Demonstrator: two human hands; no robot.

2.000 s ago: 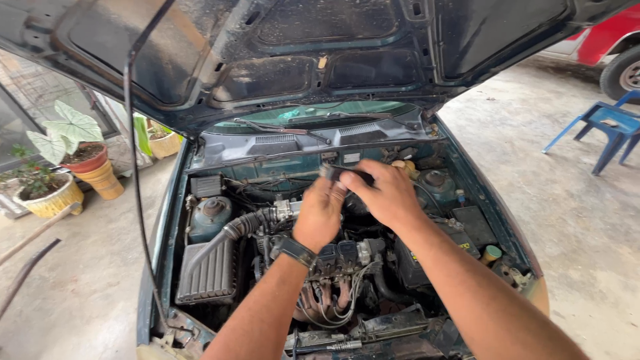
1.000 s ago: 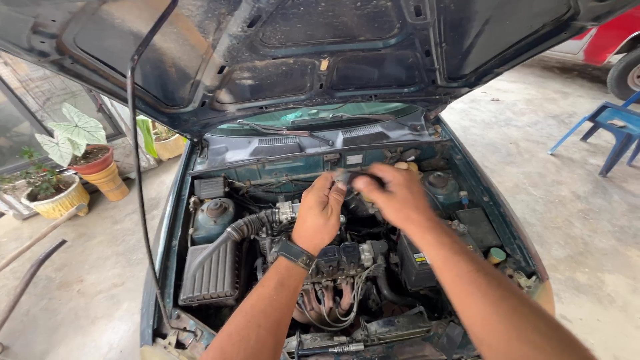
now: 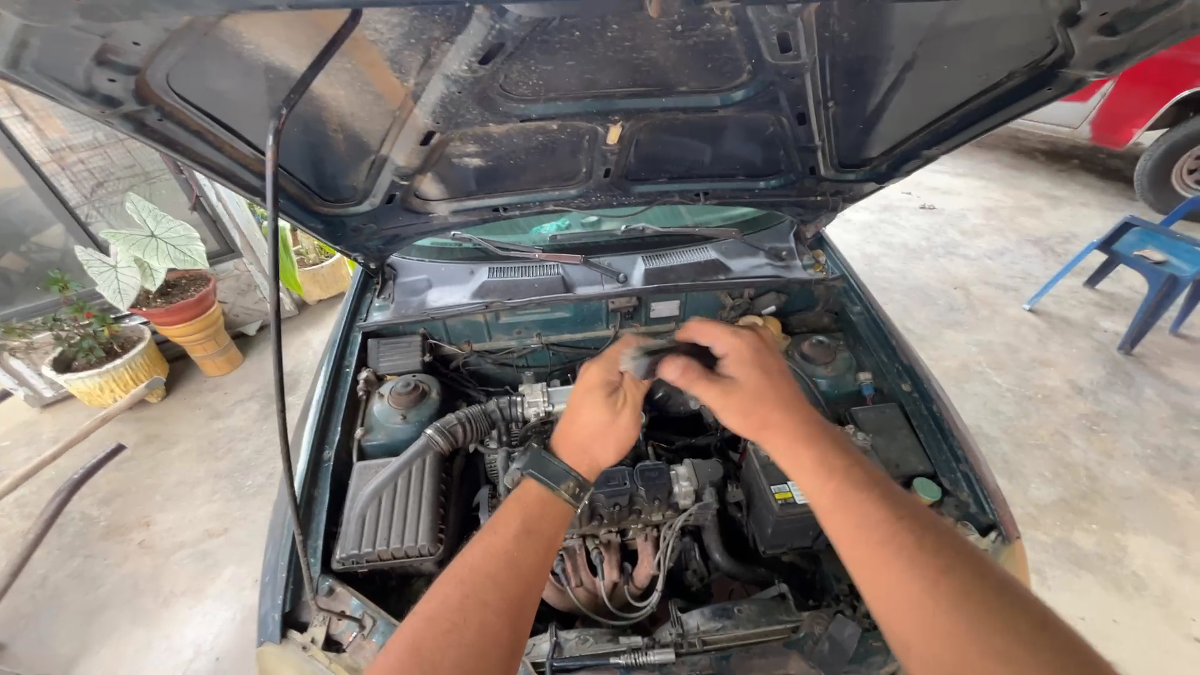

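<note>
Above the rear of a car's engine bay, my left hand [image 3: 605, 412] has its fingers around the grey end of a small part [image 3: 642, 360], whose kind I cannot tell. The black, blurred side of that part is gripped by my right hand [image 3: 741, 380], close beside the left. Beneath my hands lies the engine with its ignition coil packs [image 3: 633, 480], spark plug leads [image 3: 667, 553] and rusty exhaust manifold [image 3: 605, 572]. A ribbed intake hose [image 3: 469, 424] runs to the air filter housing [image 3: 392, 506] on the left.
A prop rod [image 3: 274, 281] stands left under the raised bonnet [image 3: 623, 66]. The car battery [image 3: 778, 497] sits right of the engine. A ratchet-like tool [image 3: 609, 660] lies at the front edge. Potted plants [image 3: 108, 361] stand left, a blue plastic stool [image 3: 1148, 248] right.
My right hand has shifted slightly and turned about the small part between my hands. Both hands keep hold of it over the engine bay.
</note>
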